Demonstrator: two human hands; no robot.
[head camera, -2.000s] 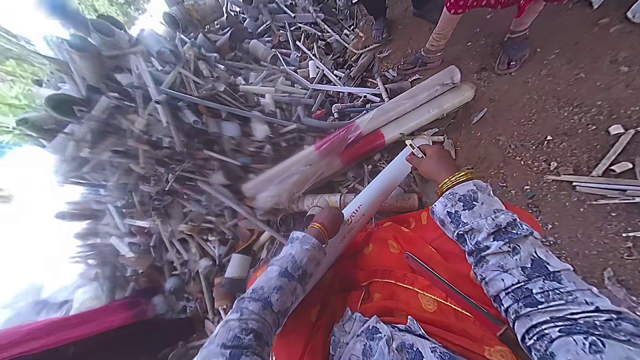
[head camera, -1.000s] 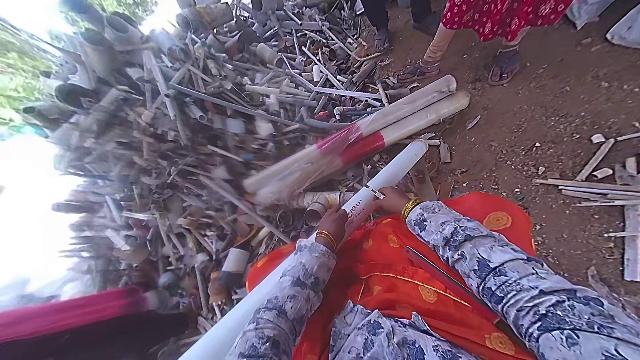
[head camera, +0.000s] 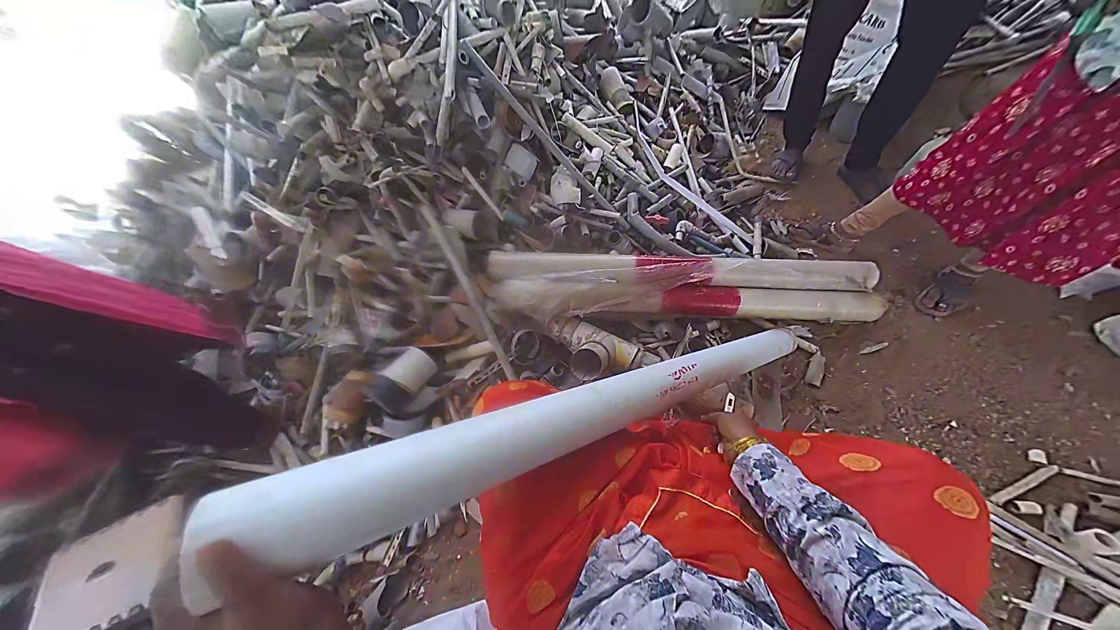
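A long white plastic pipe with red printing slants across the view above the orange cloth on my lap. At its near end, bottom left, my left hand grips the pipe, blurred and partly cut off by the frame. Under the far part of the pipe is my right hand, with yellow bangles at the wrist and a small white piece at the fingers. Its fingertips are partly hidden, so its hold on the pipe is unclear. Beyond lie two cream pipes with red bands and clear plastic wrap.
A large heap of scrap pipes and fittings fills the left and back. People stand at the upper right, one in a red patterned garment. Loose strips lie on brown soil at lower right. Magenta and dark fabric is at left.
My left hand has moved from the middle of the white pipe to its near end. The pipe now slants lower across the view, which has turned. More of the standing people shows.
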